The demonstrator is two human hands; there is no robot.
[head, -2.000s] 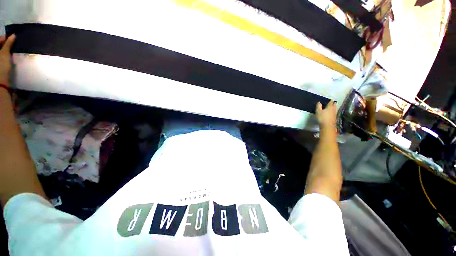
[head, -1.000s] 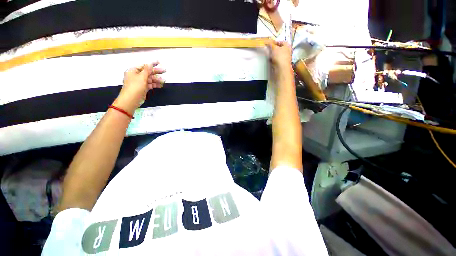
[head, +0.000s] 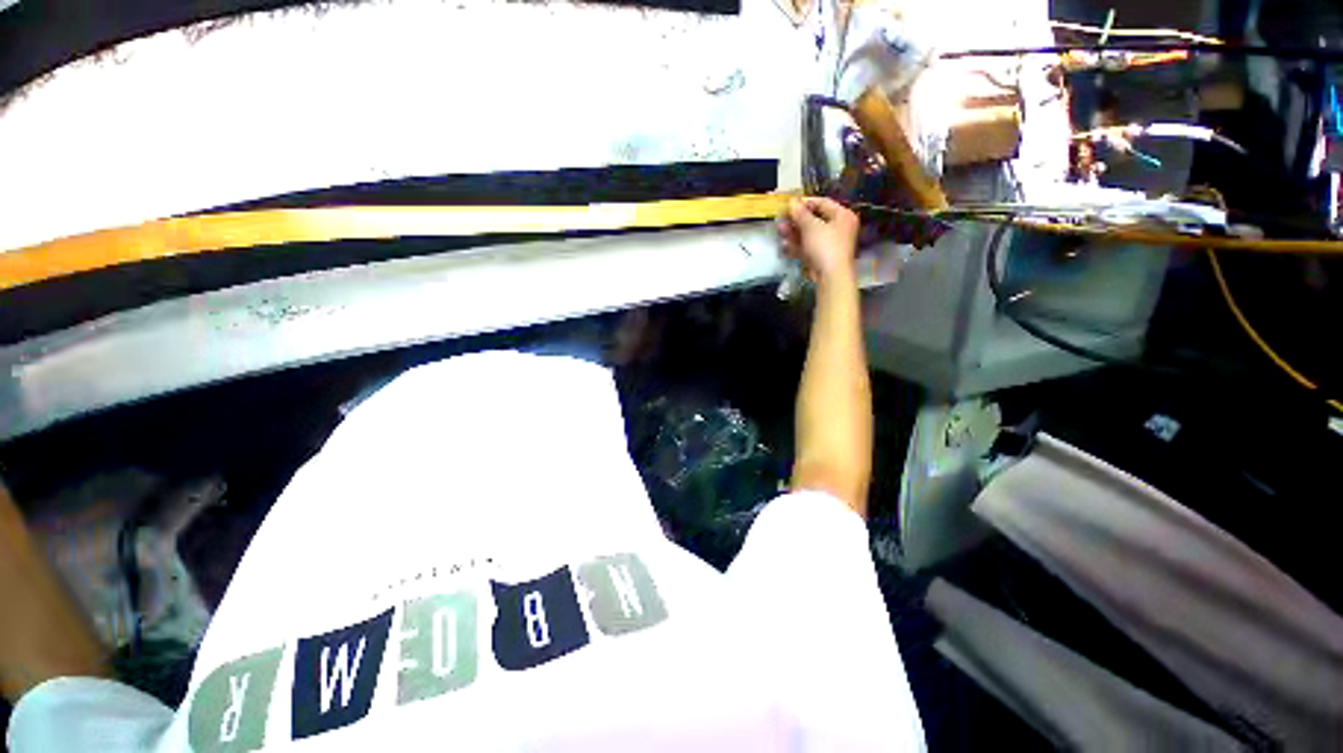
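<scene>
A long yellow pressing template lies lengthwise on a black fabric strip near the table's front edge. Black cloth shows along both of its long sides. My right hand pinches the template's right end, at the right end of the strip. My left hand is out of the picture; only the left forearm shows at the lower left edge. The steam iron, with its yellow-tan handle, rests just beyond my right hand at the table's right end.
Another black strip lies at the far side of the white table cover. A yellow hose and dark cords run off to the right. Pale cloth hangs at the lower right. Plastic and fabric lie below the table.
The template has moved from beyond the near black strip onto it, with my right hand still at its end. My left hand has moved left, out of the picture. The view has shifted too.
</scene>
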